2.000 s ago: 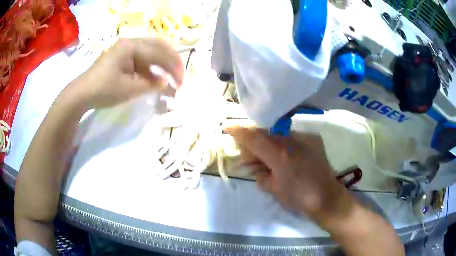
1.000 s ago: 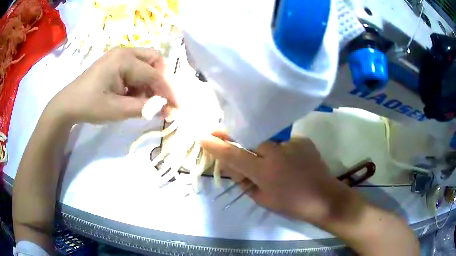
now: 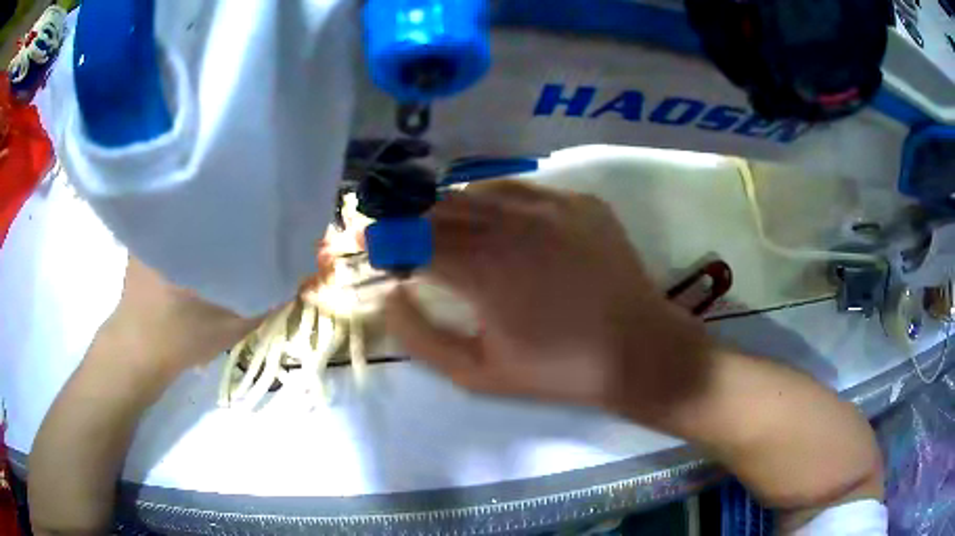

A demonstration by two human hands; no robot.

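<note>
A cream fringed piece (image 3: 309,340) lies under the sewing machine head (image 3: 628,94), its strands hanging toward the table's front edge. A small orange-red patch shows at its top. My right hand (image 3: 534,293) is at the needle area, its fingertips at the right side of the piece; blue parts of the head partly hide them. The hand is slightly blurred, and whether it grips anything is unclear. My left hand (image 3: 209,319) is mostly hidden behind the white cloth cover (image 3: 209,209); only its wrist side shows, left of the fringe.
Dark red thread snips (image 3: 702,288) lie right of my right hand. Red plastic (image 3: 21,157) is at the far left edge. A grey ruler strip (image 3: 419,500) runs along the table's front edge. Small metal fittings (image 3: 861,288) sit at the right. Clear plastic (image 3: 927,450) is at the lower right.
The view has shifted right and closer over the machine head. My left hand has gone behind the white cover. The tweezers prongs seen earlier below my right hand no longer show clearly.
</note>
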